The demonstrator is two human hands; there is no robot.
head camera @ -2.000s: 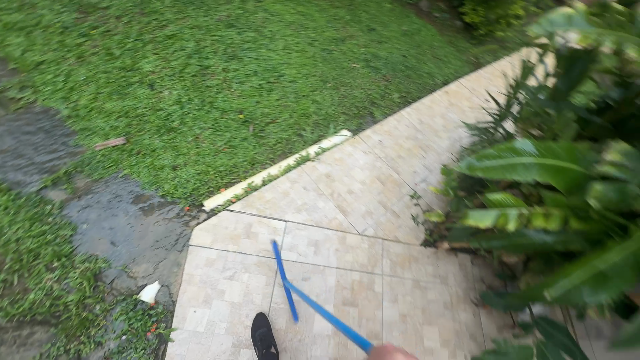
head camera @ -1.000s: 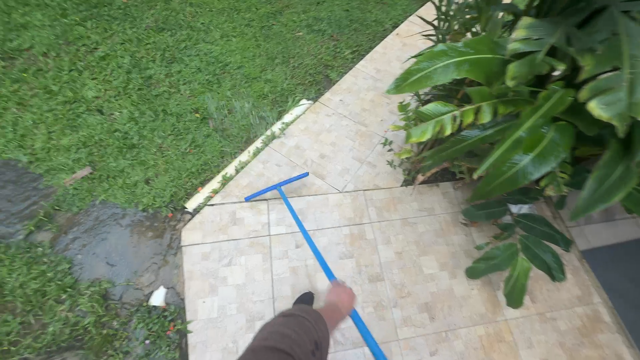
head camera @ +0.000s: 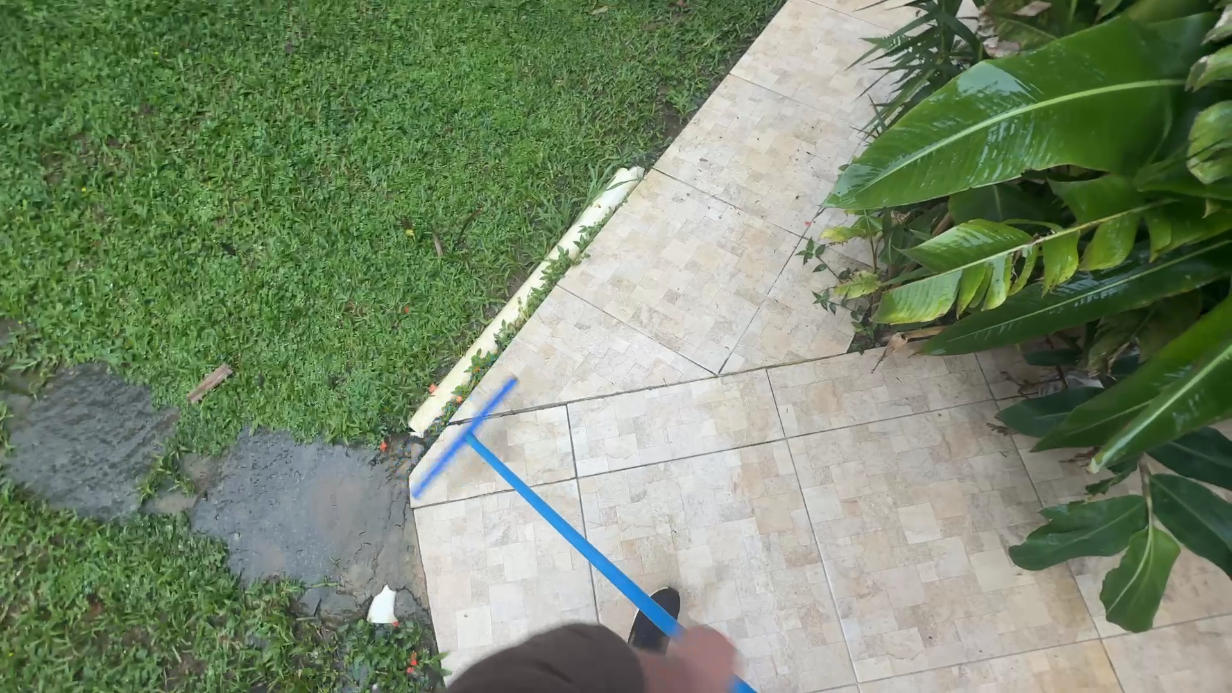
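Note:
My left hand (head camera: 703, 659), blurred at the bottom edge, is closed around the blue handle (head camera: 587, 549) of a floor squeegee. A dark sleeve covers the forearm. The handle runs up and left to the blue squeegee head (head camera: 465, 438), which lies slantwise over the beige tiled path (head camera: 683, 520) near its left corner. Whether the blade touches the tiles cannot be told. The handle's near end leaves the frame at the bottom. My right hand is out of view. A dark shoe (head camera: 654, 616) shows beneath the handle.
A pale edging strip (head camera: 529, 298) borders the grass (head camera: 318, 192). Grey stone slabs (head camera: 298, 500) and a white fragment (head camera: 382, 605) lie left of the path. Large leafy plants (head camera: 1039, 125) overhang its right side. A small wood piece (head camera: 210, 383) rests by the slabs.
Since one second ago, the squeegee head has moved left and nearer, from beside the tile seam to the path's left corner. My left hand has stayed on the handle.

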